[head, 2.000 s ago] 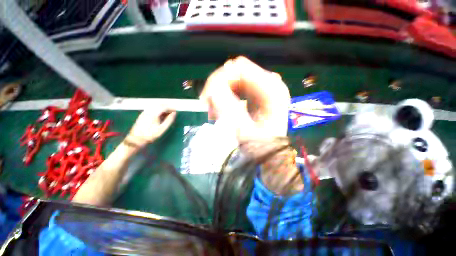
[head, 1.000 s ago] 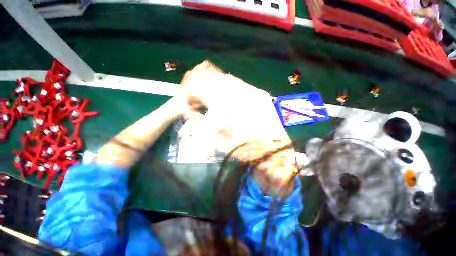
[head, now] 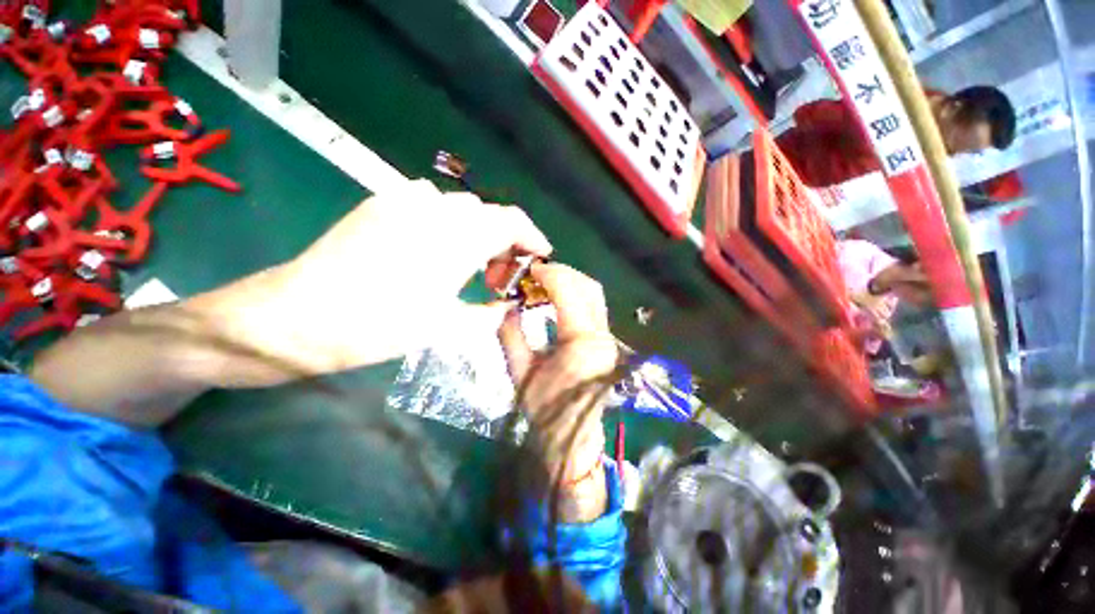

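Note:
A tiny watch case or module (head: 524,283), dark with gold-orange and white parts, is held between the fingertips of both hands above the green bench. My left hand (head: 414,270) comes from the left and grips its left side with thumb and finger. My right hand (head: 567,348) comes from below and pinches its right side. The fingers cover much of the piece. A crinkled clear plastic bag (head: 454,386) lies on the bench below the hands.
Many red spring clamps (head: 84,156) are heaped at left. An unclamped unit (head: 450,164) lies on the green belt. A blue tray (head: 660,389), a panda-faced fan (head: 733,528), a perforated tray (head: 624,102) and stacked red trays (head: 781,228) stand rightward. Other people are beyond.
The view has tilted and turned, so the line now runs diagonally. My hands, earlier overlapping in a bright blur, now show the small piece between their fingertips.

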